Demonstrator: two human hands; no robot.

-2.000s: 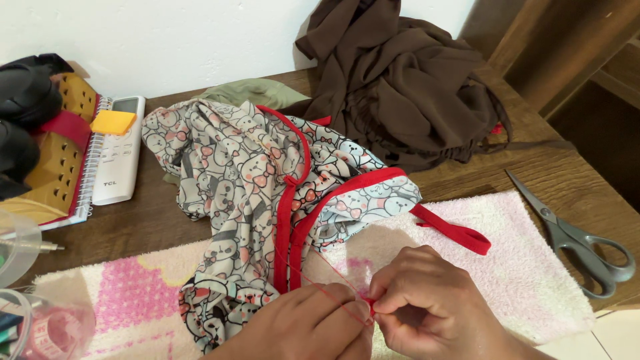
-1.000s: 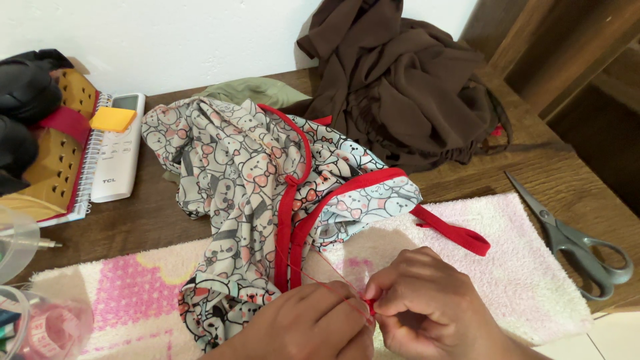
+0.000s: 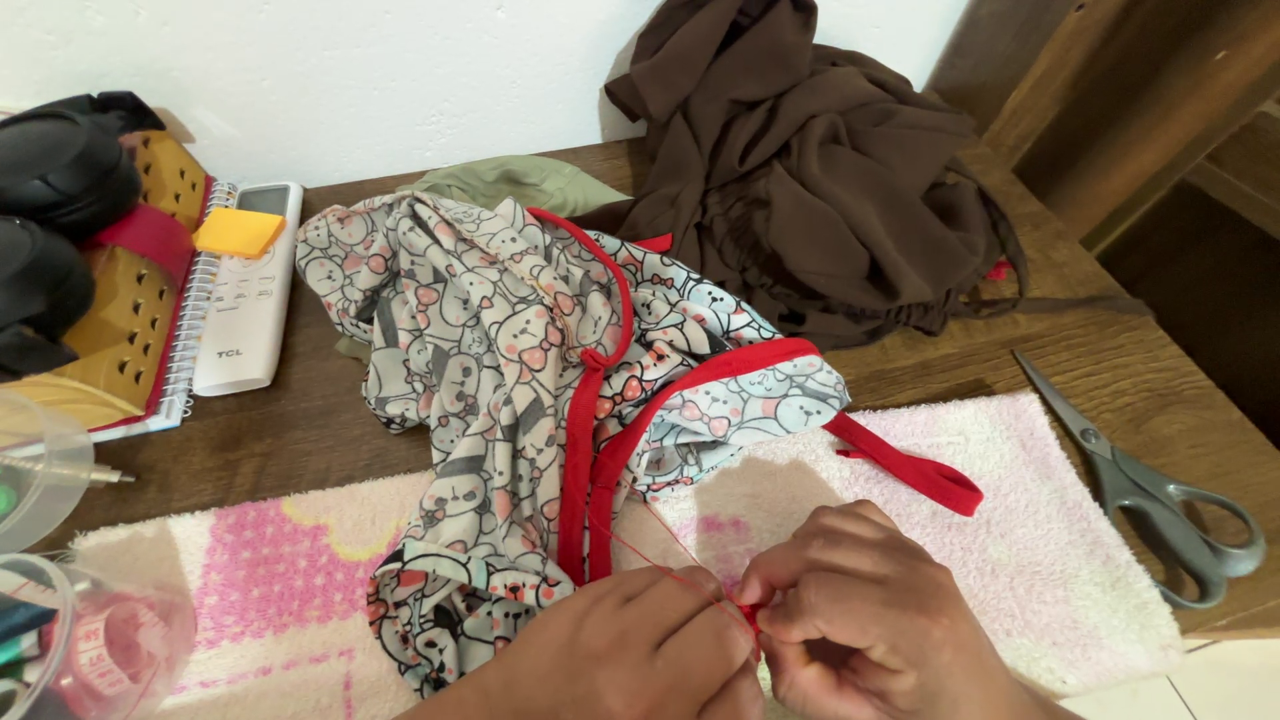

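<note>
A bear-print fabric garment (image 3: 480,310) with red binding (image 3: 580,440) lies bunched on a pink and white towel (image 3: 1000,480). Below it, my left hand (image 3: 640,650) and my right hand (image 3: 850,600) meet, fingertips pinched on a small red piece of fabric (image 3: 750,615). Red thread (image 3: 650,560) runs from the garment over my left hand's fingers to that piece. Most of the piece is hidden by the fingers, and no needle can be made out. A red strap loop (image 3: 920,475) sticks out to the right of the garment.
Grey-handled scissors (image 3: 1140,490) lie at the towel's right edge. Brown fabric (image 3: 830,190) is heaped behind, beside green cloth (image 3: 520,185). At left are a white remote control (image 3: 245,310), a spiral notebook (image 3: 200,300), black headphones (image 3: 65,170) and a clear container (image 3: 130,640) with a tape measure.
</note>
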